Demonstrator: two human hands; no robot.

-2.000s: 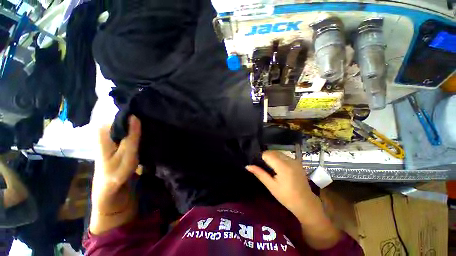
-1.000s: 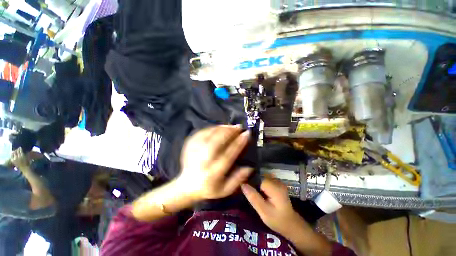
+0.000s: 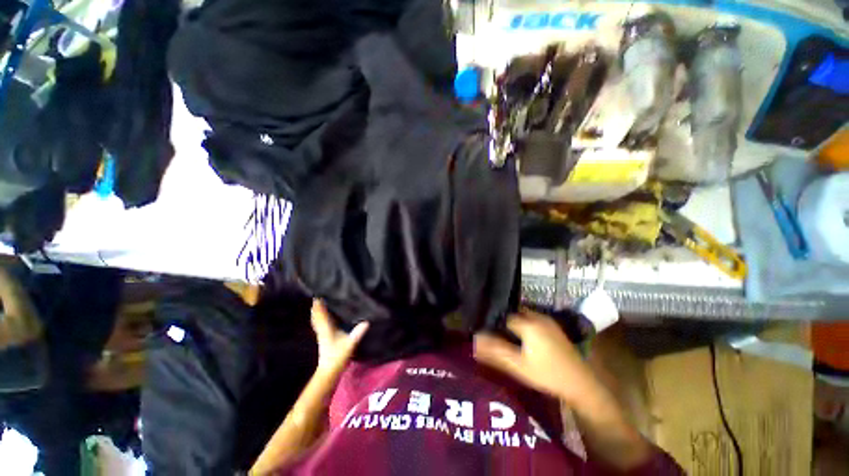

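A black garment (image 3: 400, 204) lies over the white table from the back left down to my lap, with its right edge beside the needle area (image 3: 501, 139) of the overlock machine. A small white logo shows on its left part. My left hand (image 3: 333, 339) is at its lower left edge near my body, thumb and a finger apart; its other fingers are hidden, so its hold is unclear. My right hand (image 3: 535, 349) is at the lower right edge, blurred, with its fingertips against the cloth; its grip is unclear.
Two grey cylinders (image 3: 647, 79) stand on the machine front. Yellow snips (image 3: 712, 249) lie below them, and a blue tool (image 3: 787, 218) lies on grey-blue cloth at right. Striped cloth (image 3: 264, 238) is at the left table edge. A cardboard box (image 3: 721, 404) is below right.
My left hand has moved from near the needle down and left to my lap. My right hand has shifted slightly right. The garment now spreads wider, down over the table edge.
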